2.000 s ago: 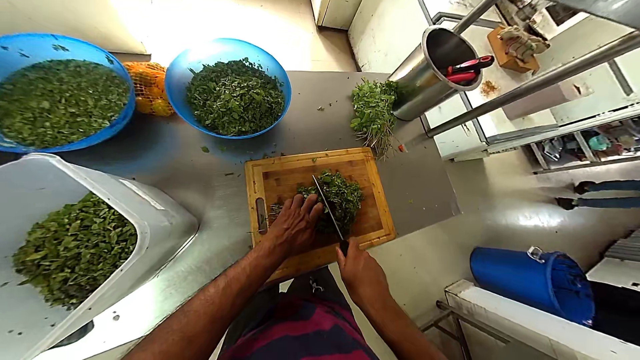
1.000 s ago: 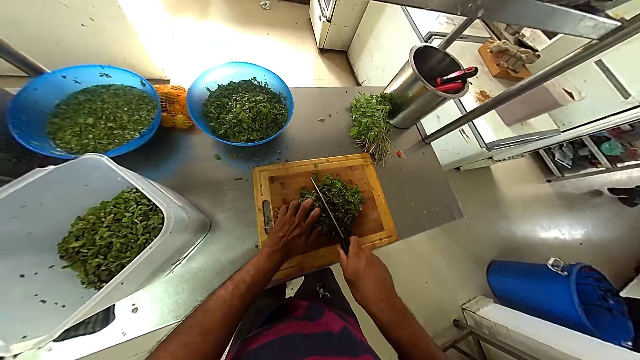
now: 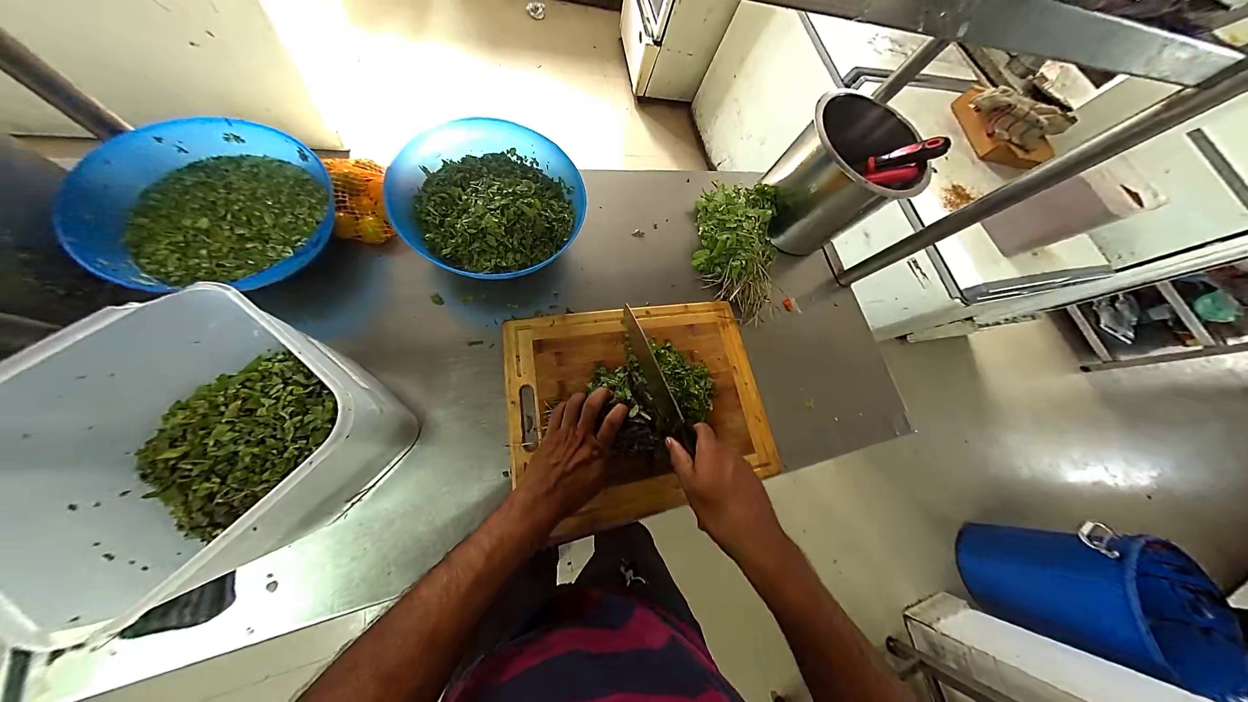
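A wooden cutting board (image 3: 741,390) lies on the steel table, with chopped leafy herbs (image 3: 690,382) over its middle. My right hand (image 3: 717,478) is closed around the handle of a kitchen knife (image 3: 648,361), whose blade points away from me across the herbs. Flat on the herbs, fingers bent and pressing them to the board left of the blade, rests my left hand (image 3: 573,444); what lies under its palm is hidden. Beyond the board's far right corner is a bunch of uncut herbs (image 3: 733,234), stems toward the board.
Two blue bowls of greens, one (image 3: 88,219) far left, one (image 3: 405,161) beyond the board, flank a net bag of orange produce (image 3: 359,200). A white plastic bin (image 3: 380,429) of leaves stands left. A steel container (image 3: 804,200) with red-handled tools is far right; a blue barrel (image 3: 1053,585) stands lower right.
The knife blade now stands higher and further from my left fingers than a second ago, its tip reaching toward the board's far edge. My left hand stays on the herbs.
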